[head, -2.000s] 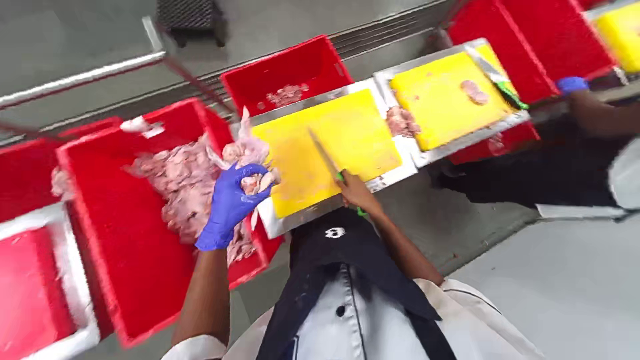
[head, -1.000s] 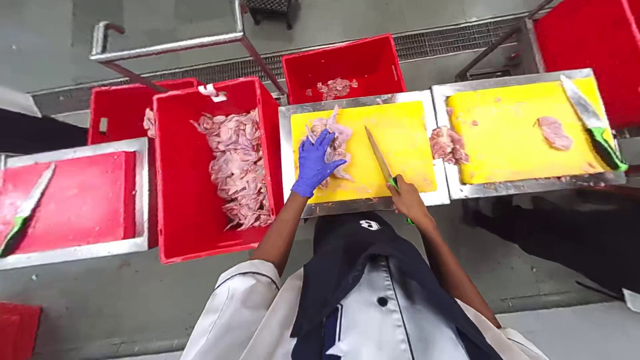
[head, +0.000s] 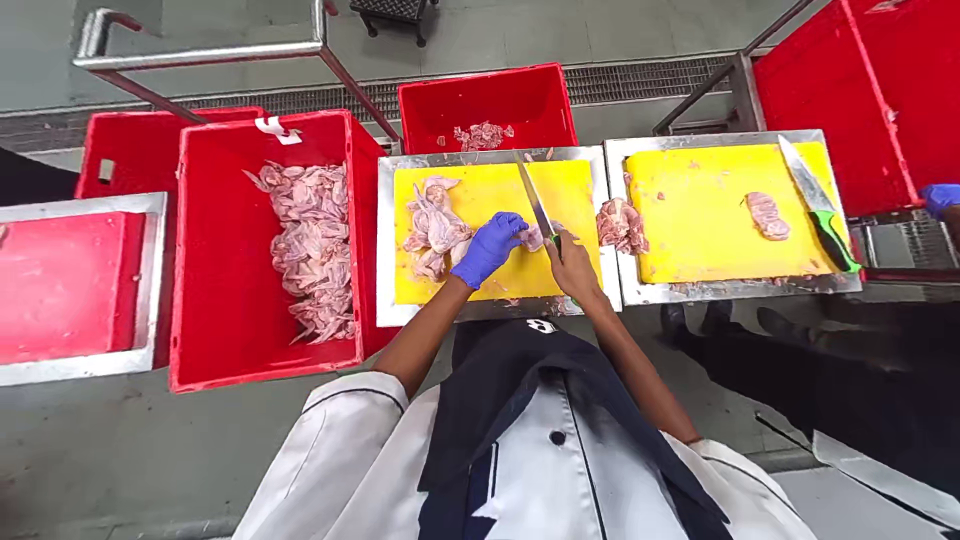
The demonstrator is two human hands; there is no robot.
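My left hand (head: 490,249), in a blue glove, grips one end of a small piece of raw poultry (head: 532,238) on the yellow cutting board (head: 495,180). Bare, my right hand (head: 574,266) holds the green-and-black handle of a kitchen knife (head: 534,196); its blade lies across or just beside that piece and points away from me. Left of my gloved hand is a heap of raw poultry pieces (head: 435,225). Dark red meat (head: 622,225) rests at the board's right, over the gap between two metal-framed boards.
A red crate (head: 202,262) of raw poultry pieces (head: 311,240) stands left. Behind the board is a red crate (head: 487,94) with scraps (head: 482,136). A second yellow board (head: 705,217) bears a meat slice (head: 766,216) and a knife (head: 814,187). A co-worker's gloved hand (head: 941,199) is far right.
My left hand has moved right from the poultry heap to a piece by the knife. My right hand still holds the knife. The view has shifted since two seconds ago.
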